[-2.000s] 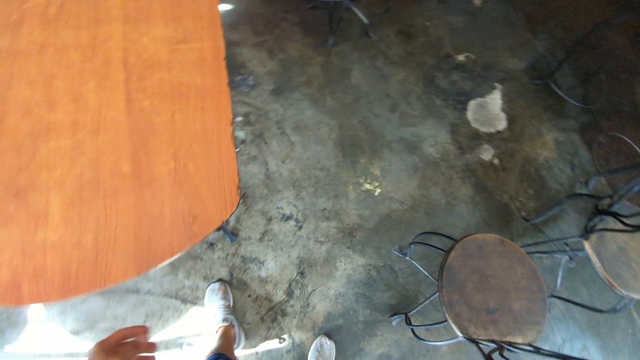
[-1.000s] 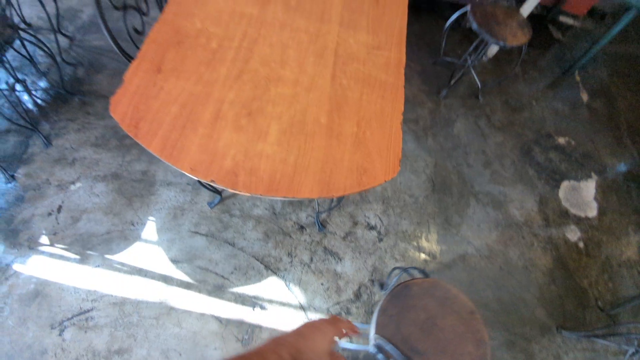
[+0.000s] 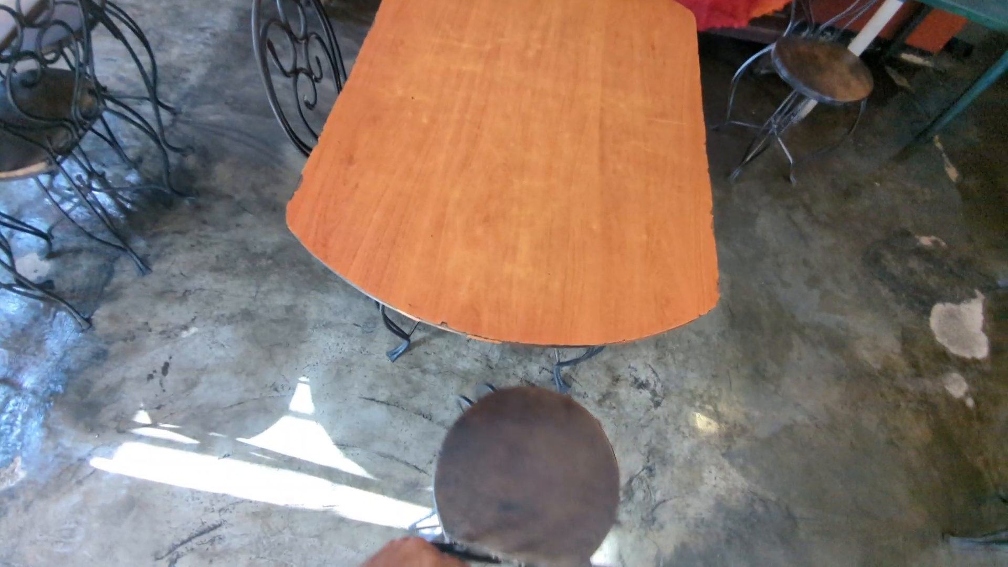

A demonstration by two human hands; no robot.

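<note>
At the bottom edge, part of one of my hands, seemingly my left hand (image 3: 411, 554), is at the dark metal frame just below a chair's round brown seat (image 3: 526, 476). Its fingers are mostly cut off by the frame edge, so its grip is hard to make out. The seat stands close to the curved near end of an orange wood-grain table (image 3: 520, 181). My right hand is out of view.
Scrolled wrought-iron chairs (image 3: 47, 118) stand at the left, and a scrolled chair back (image 3: 303, 75) leans beside the table's left edge. A round-seated metal chair (image 3: 823, 69) and a green table (image 3: 972, 12) are at upper right. Sunlight patches the concrete floor (image 3: 236, 354).
The round-seated chair has come from right of the table to in front of its curved end, with my hand at it. The view has swung left.
</note>
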